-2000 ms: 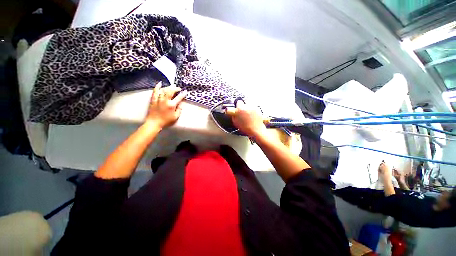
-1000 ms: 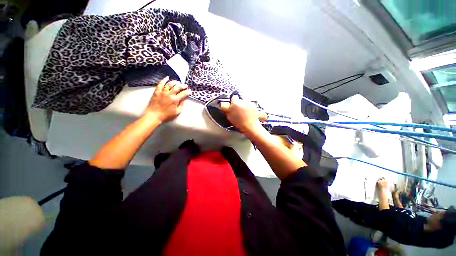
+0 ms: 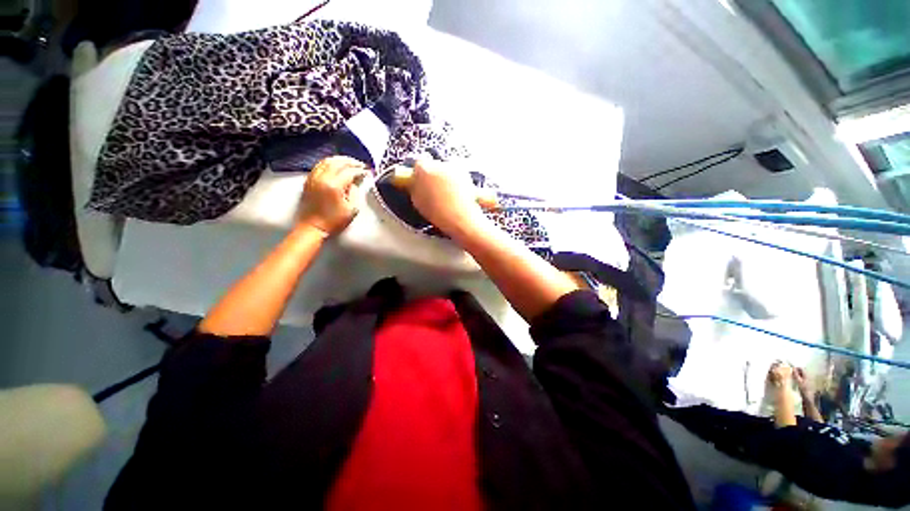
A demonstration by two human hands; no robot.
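Observation:
The leopard-print garment (image 3: 205,110) lies bunched on the white pressing table (image 3: 190,261), its dark striped lining (image 3: 297,152) showing near the front. A small white piece (image 3: 367,133) lies on it. My right hand (image 3: 444,192) grips the steam iron (image 3: 401,203) by its light brown handle, on the garment's front edge. A strip of leopard cloth shows to the right, beyond my right hand. My left hand (image 3: 334,195) is at the garment's front edge, just left of the iron's tip. Its fingers are bent; whether they pinch the cloth is unclear.
Blue and white hoses (image 3: 698,208) run right from the iron. A dark bag-like object (image 3: 644,289) is at the table's right end. Another person's hands (image 3: 785,377) and dark sleeve are at a white table (image 3: 713,349) at lower right. A pale rounded object (image 3: 45,439) is at lower left.
The iron and my right hand have moved left along the garment edge, close to my left hand. More leopard cloth shows right of the iron. My left hand's fingers are more bent.

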